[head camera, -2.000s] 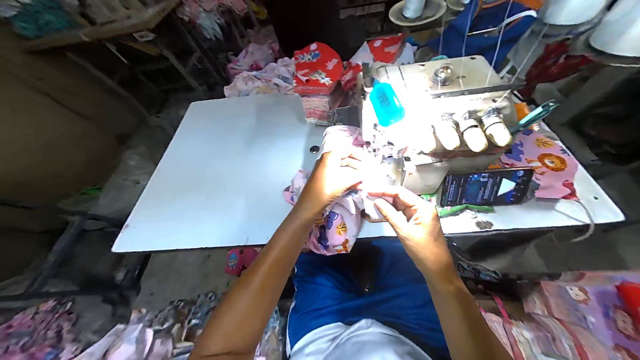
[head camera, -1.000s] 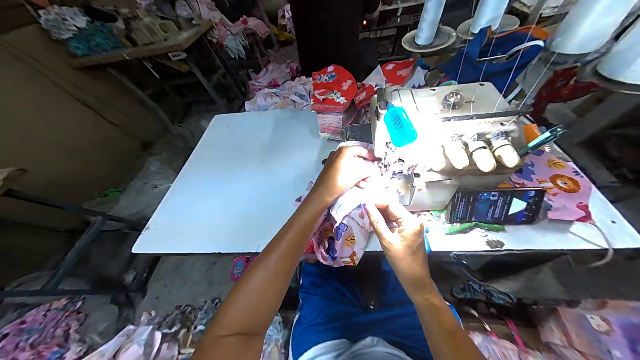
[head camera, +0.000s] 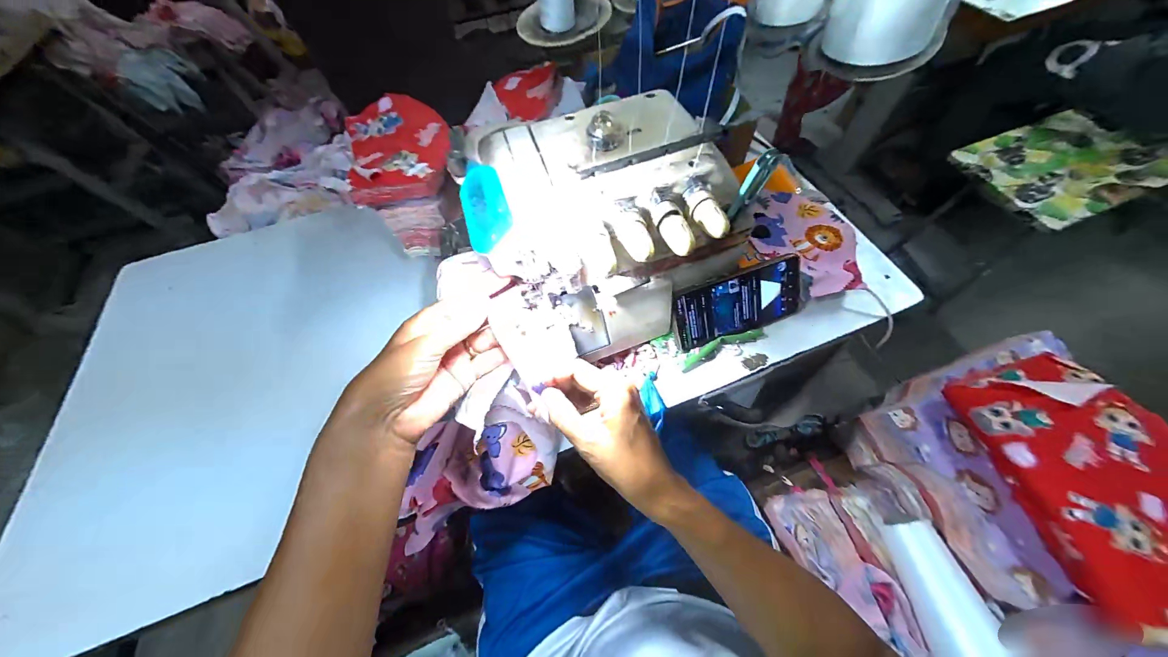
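Observation:
A piece of pink animal-print fabric (head camera: 497, 461) lies at the front of an overlock sewing machine (head camera: 630, 173) and hangs over the table's front edge. My left hand (head camera: 447, 365) holds the fabric left of the presser area, fingers bent over it. Closer to the front, my right hand (head camera: 598, 411) pinches the fabric's edge between thumb and fingers. Bright light washes out the needle area, so the needle and the fabric under it cannot be made out. Threads run up from the machine toward white thread cones (head camera: 881, 32).
A smartphone (head camera: 737, 299) leans by the machine's right front, near green scraps (head camera: 721, 347). Stacked red printed fabric pieces (head camera: 397, 151) stand behind the white table (head camera: 210, 392). Folded printed fabrics (head camera: 1068, 456) lie at the lower right. A turquoise piece (head camera: 485, 208) is on the machine's left.
My left hand has drawn back from the machine's needle area toward the table's front, its fingers now more visible. The view has turned to the right.

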